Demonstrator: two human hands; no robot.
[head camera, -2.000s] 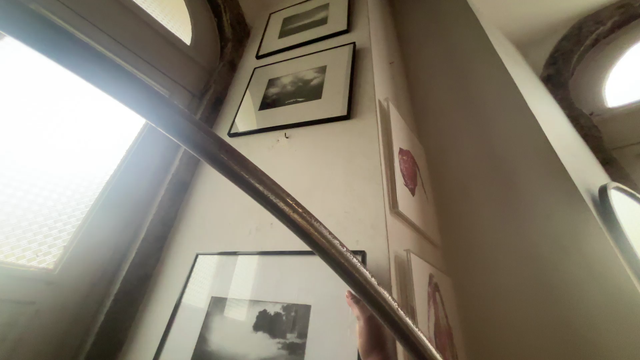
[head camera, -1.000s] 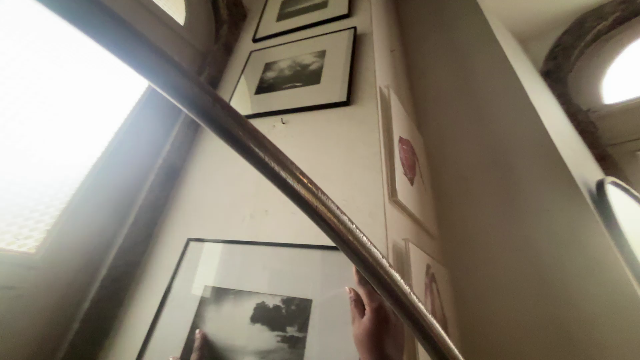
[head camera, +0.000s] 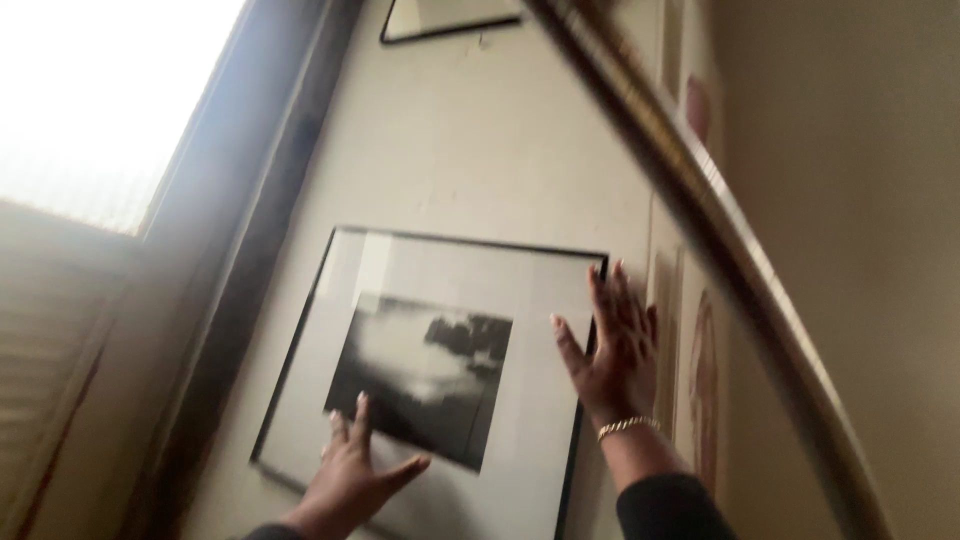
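Observation:
A black-framed, glazed black-and-white picture (head camera: 427, 247) rests against the cream wall, its lower right part cut off by the view's bottom edge. My left hand (head camera: 352, 469) is over its lower left, fingers spread, near the lower edge of the printed image; firm contact cannot be told. At the upper right corner is my right hand (head camera: 611, 345), fingers apart and lying over the right frame edge, with a bracelet (head camera: 628, 427) on the wrist. Neither hand is closed around the frame.
A metal handrail (head camera: 697, 187) slants across the right side in front of the wall. Higher up hangs another framed picture (head camera: 450, 31), with a small hook (head camera: 482, 41) below it. A bright window (head camera: 90, 97) is at left. Pictures line the side wall at right, partly behind the rail.
My left hand has come fully into view over the picture's lower left. My right hand has moved from beside the frame's right edge onto its upper right corner. The view has shifted lower and closer.

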